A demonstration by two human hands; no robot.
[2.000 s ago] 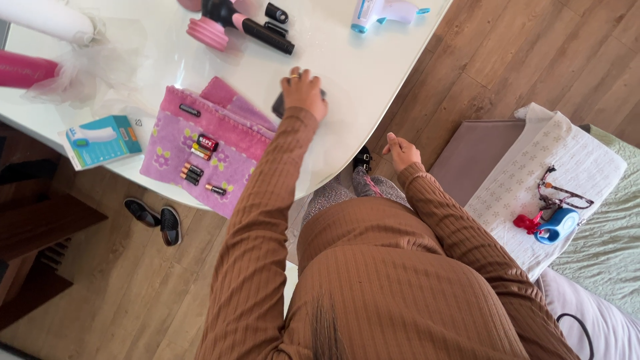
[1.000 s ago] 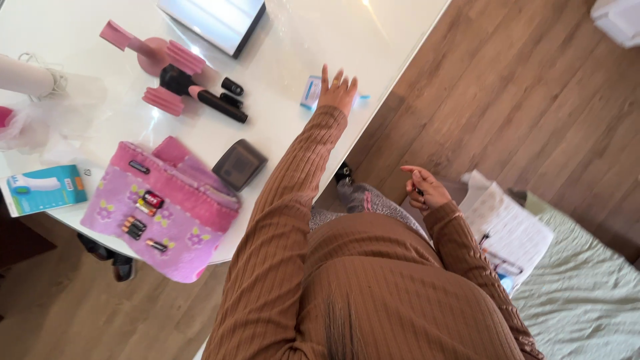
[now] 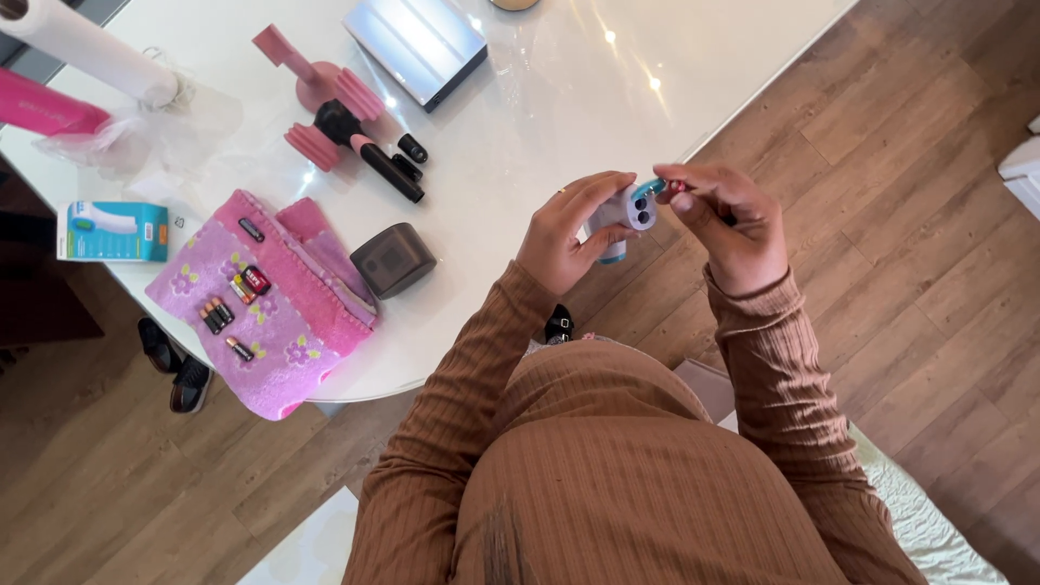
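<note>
My left hand point(image 3: 573, 231) grips a white handheld device point(image 3: 615, 213) by its body, just off the table edge. Two round battery openings show at the device's end, with a teal cap point(image 3: 648, 190) beside them. My right hand point(image 3: 731, 219) has thumb and fingertips at the cap, pinching a small red thing point(image 3: 676, 187) too small to name. A folded pink and purple floral towel point(image 3: 276, 325) on the table bears several loose batteries point(image 3: 216, 315), a battery pack point(image 3: 250, 284) and a single dark battery point(image 3: 251, 229). A dark translucent case point(image 3: 393, 260) lies right of the towel.
On the white table point(image 3: 504, 146) are a blue and white box point(image 3: 112, 231), a pink holder point(image 3: 318, 85) with a black-handled tool point(image 3: 382, 162), small black cylinders point(image 3: 413, 148), a silver box point(image 3: 416, 49), a white roll point(image 3: 89, 53) and a pink package point(image 3: 49, 106). Shoes point(image 3: 191, 383) stand on the floor.
My left hand has gone from the dark case to the white device and lifted it off the table. My right hand has come up to the device's end. The view has shifted.
</note>
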